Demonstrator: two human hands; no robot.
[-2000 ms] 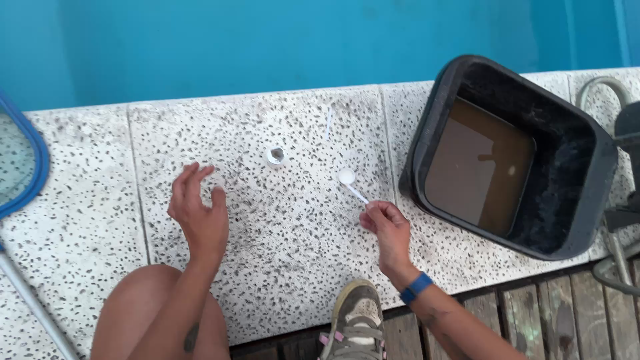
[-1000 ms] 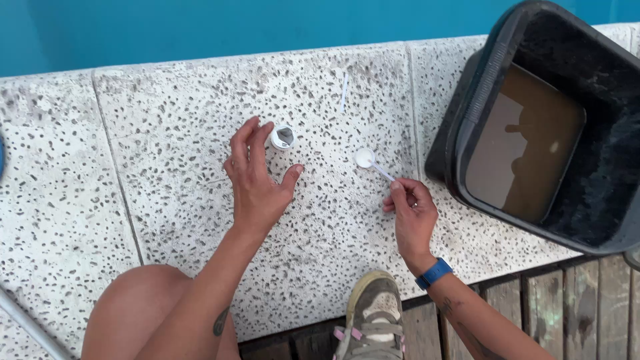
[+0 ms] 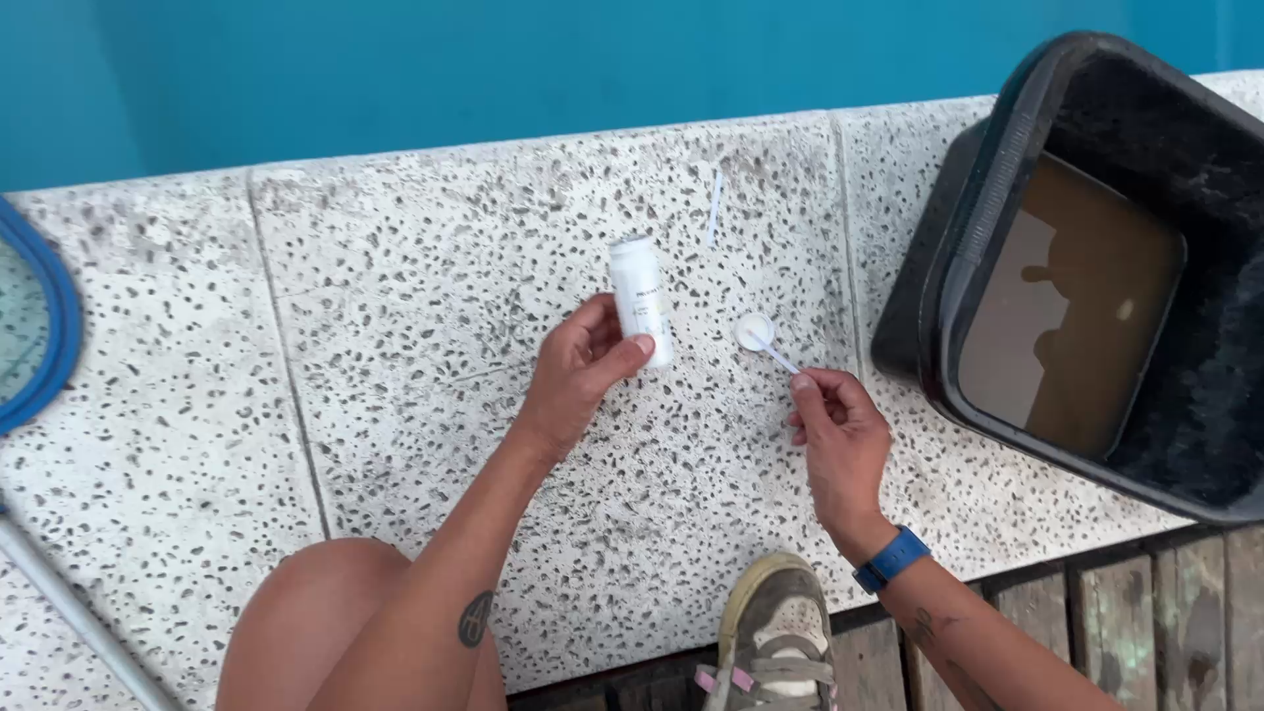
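My left hand (image 3: 583, 370) grips a small white cylindrical bottle (image 3: 640, 296) near its lower end, tilted over the speckled stone coping (image 3: 444, 474). To its right, my right hand (image 3: 839, 430) pinches the thin handle of a white stick (image 3: 778, 355), whose far end meets a small round white cap or cup (image 3: 754, 332). Whether the two are one piece, I cannot tell. A thin white strip (image 3: 714, 207) lies on the stone beyond them.
On the right stands a black plastic tub (image 3: 948, 296) with murky brown water (image 3: 1086, 326). Pool water (image 3: 592, 69) lies beyond the coping. A blue-rimmed net (image 3: 64, 326) and metal pole (image 3: 79, 612) are at left. Wooden decking (image 3: 1116, 622) and a sneaker (image 3: 780, 632) are near me.
My left hand, empty and with fingers apart before, has closed around the white bottle, which stood upright on the stone, and lifted and tilted it. My right hand still holds the stick.
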